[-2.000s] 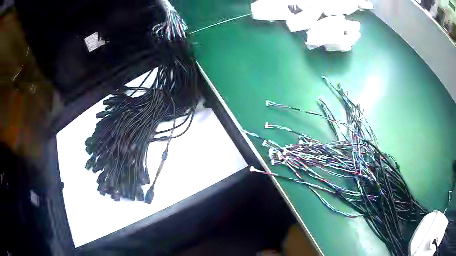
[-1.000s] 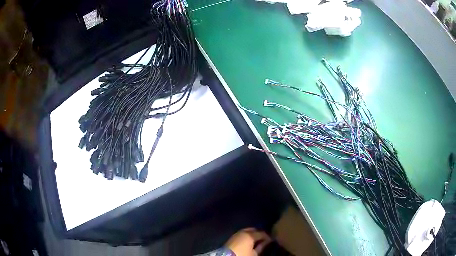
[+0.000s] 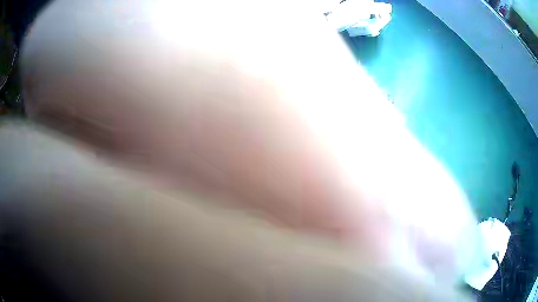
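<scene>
A bare hand [image 3: 224,141], very close to the camera and badly blurred, covers most of the view. I cannot tell whether it is my left or my right, or whether it holds anything. No second hand can be made out. The bundle of black cable leads on the bench is mostly hidden behind it. A white plastic housing [image 3: 492,245] with a dark lead shows at the lower right, partly beside the blurred hand.
White housings [image 3: 367,17] lie at the top of the green bench [image 3: 466,118]. A pale wall [image 3: 495,53] curves along the bench's right side. A thin dark lead [image 3: 512,191] runs above the lower right housing. The crate area is covered.
A hand now fills most of the view; one second ago a hand showed only small at the bottom edge. The crate and most cable leads have become hidden.
</scene>
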